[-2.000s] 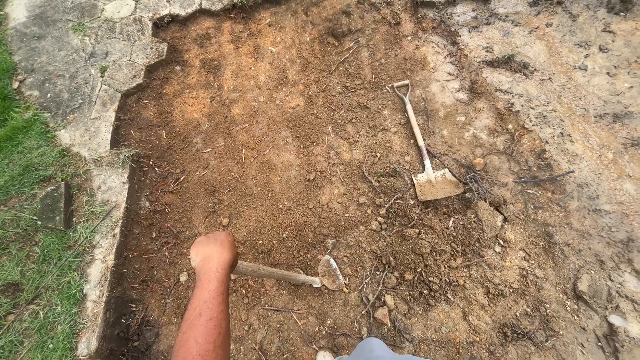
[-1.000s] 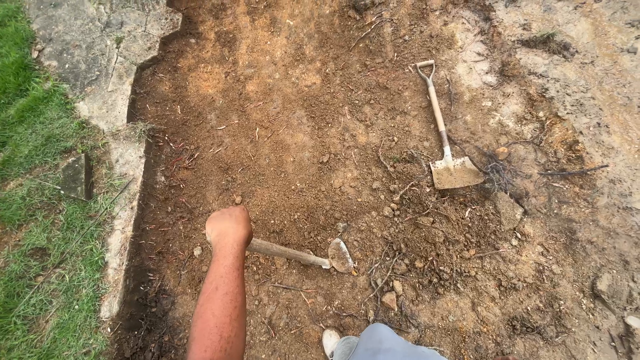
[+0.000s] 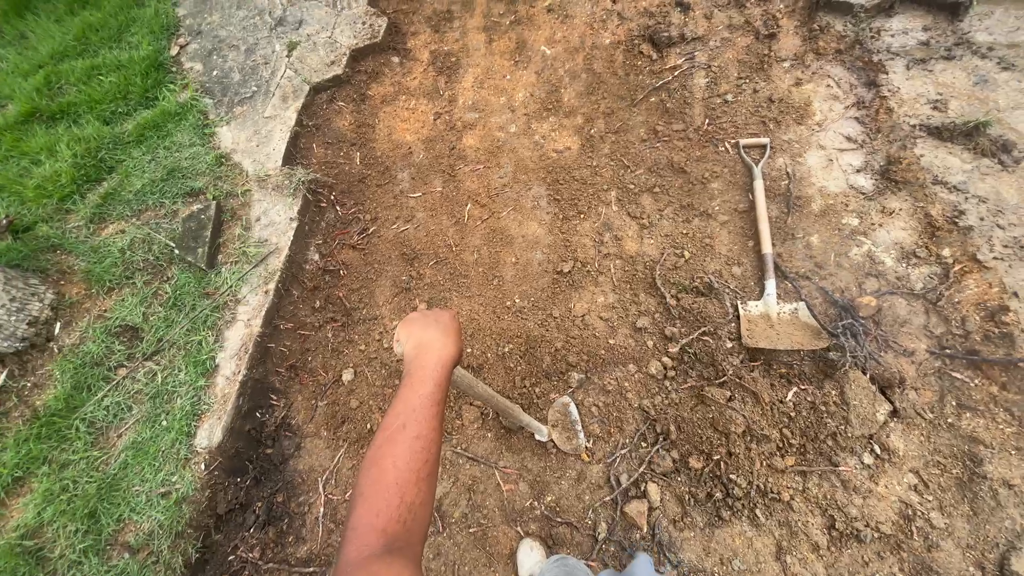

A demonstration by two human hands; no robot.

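My left hand is closed around the end of the wooden handle of a short hand hoe. The handle slopes down to the right from my fist to a rounded, worn metal blade, which is at the loose brown soil. My right hand is out of view. A square-bladed shovel with a wooden shaft and D-grip lies on the soil to the right, its soil-coated blade toward me.
A broken concrete edge runs along the left, with grass beyond it. Stones and thin roots lie right of the hoe. A larger stone sits below the shovel. My shoe shows at the bottom edge.
My left hand stays closed on the hoe handle, which now slopes more steeply down to the right than two seconds ago. The shovel lies as before. The view has shifted.
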